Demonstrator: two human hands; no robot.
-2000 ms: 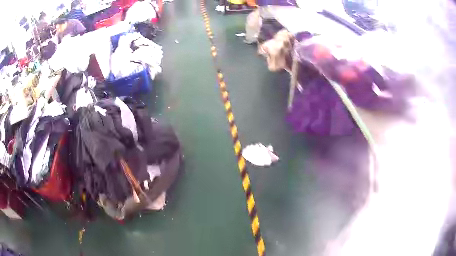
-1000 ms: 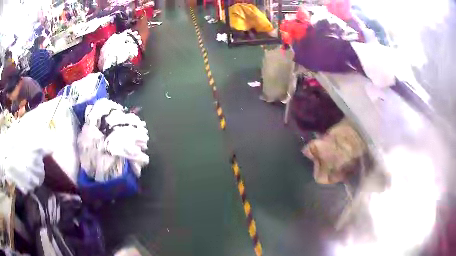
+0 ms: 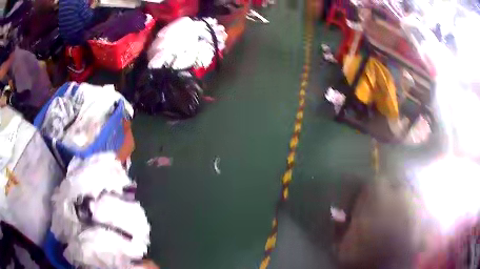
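Note:
Neither of my hands can be made out in the picture. Nearest on the left, a heap of white cloth with dark strips (image 3: 105, 220) bulges over a blue container at the lower left. Behind it stands a blue basket (image 3: 100, 144) filled with white and grey cloth. At the lower right is a blurred brownish shape (image 3: 381, 226) that I cannot identify. A small skin-toned patch shows at the bottom edge by the white heap; I cannot tell what it is.
Yellow-black tape (image 3: 296, 142) runs along the green floor (image 3: 231, 199). A black plastic bag (image 3: 167, 93) and red basket (image 3: 123, 47) stand left. A frame holding yellow cloth (image 3: 380, 86) stands right. People sit at the left edge. Scraps lie on the floor.
The view has moved forward along the aisle and turned left. The frame with yellow cloth and the black bag are nearer. The dark heaps at left and the purple cloth at right have left the view.

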